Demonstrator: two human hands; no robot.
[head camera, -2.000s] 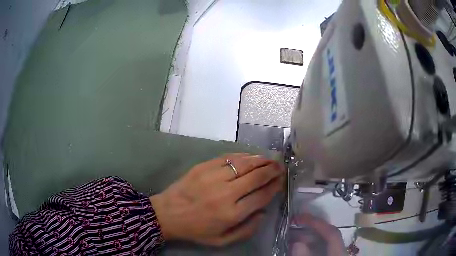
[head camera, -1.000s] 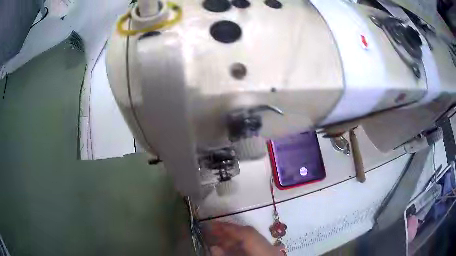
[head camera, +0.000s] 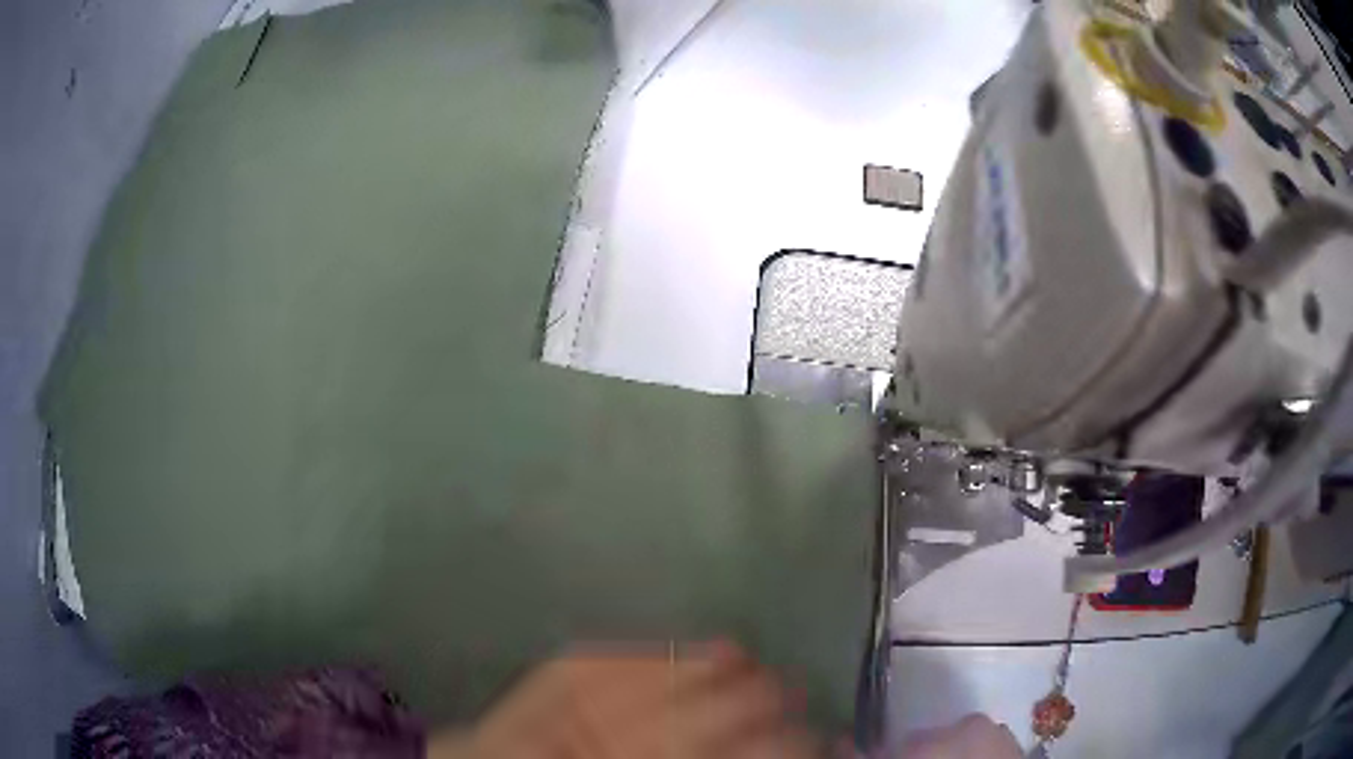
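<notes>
The sage-green cloth (head camera: 341, 326) lies flat left of the sewing machine (head camera: 1098, 252), its right edge running down beside the needle area (head camera: 890, 430). My left hand (head camera: 638, 704) is blurred and cut off by the bottom edge; it lies on the lower part of the cloth, its fingers not clear. My right hand (head camera: 965, 738) shows only as a small blurred part at the bottom edge, just right of the cloth's edge; its fingers are hidden.
A smartphone (head camera: 1154, 541) with a red edge lies under the machine arm, its flower charm (head camera: 1052, 716) hanging toward me. A wooden-handled tool (head camera: 1255, 583) lies right of it. White paper (head camera: 576, 289) shows beside the cloth. The silver slide plate (head camera: 831, 312) is behind the cloth.
The view swung right over the machine, then back left. Compared with two seconds ago, my left hand is lower, away from the needle area, and my right hand is lower, at the picture's bottom edge.
</notes>
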